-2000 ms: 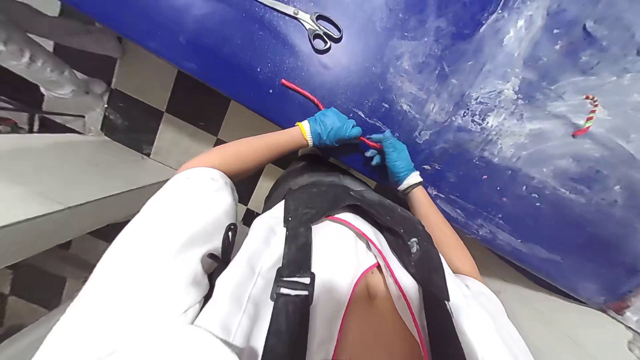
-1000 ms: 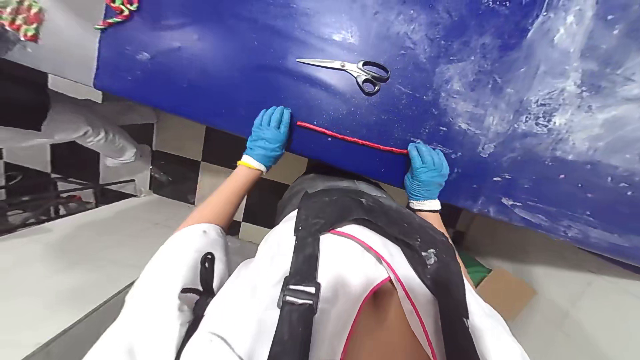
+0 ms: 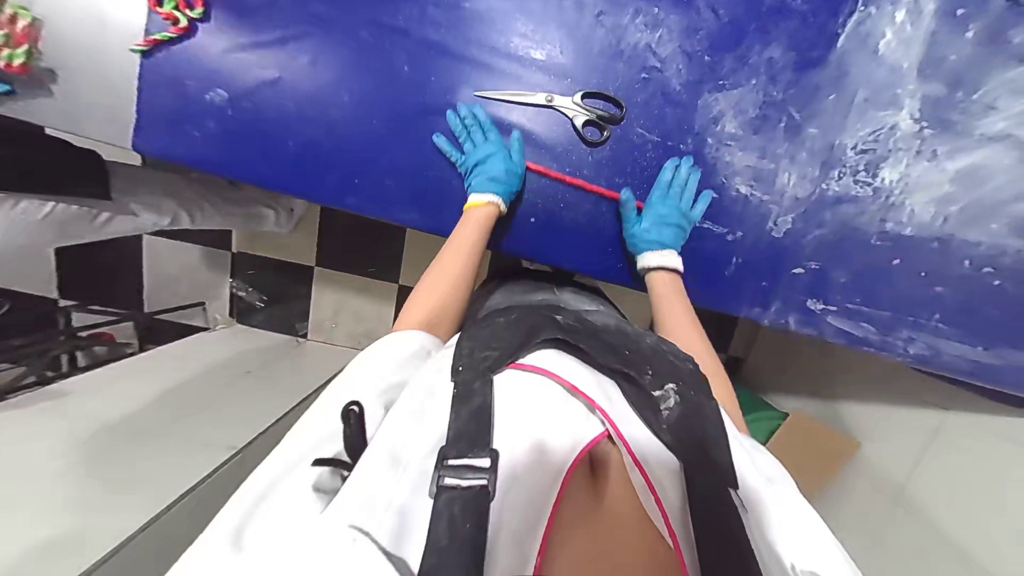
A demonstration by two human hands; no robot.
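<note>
A thin red rope, possibly candy, (image 3: 574, 182) lies on the blue tabletop (image 3: 336, 112), slanting down to the right between my hands. My left hand (image 3: 488, 164), in a blue glove, is flat with spread fingers over or against the rope's left end. At the right end, my right hand (image 3: 662, 212), also gloved in blue, rests palm down with its thumb beside the rope. The parts under both palms are hidden. Just beyond the rope, scissors with black-lined handles (image 3: 560, 104) lie with their blades closed, pointing left.
Twisted red, green and white pieces (image 3: 172, 24) lie at the table's far left corner, with more (image 3: 18, 38) on a pale surface beyond. White residue (image 3: 888, 136) marks the table's right side. A person's pale-clothed leg (image 3: 216, 206) is at the left. A cardboard piece (image 3: 812, 452) lies below right.
Two seconds ago my hands were close together, fingers on the rope. They are now apart, opened flat at its ends. Since one second ago, both hands' fingers have spread. The view has shifted.
</note>
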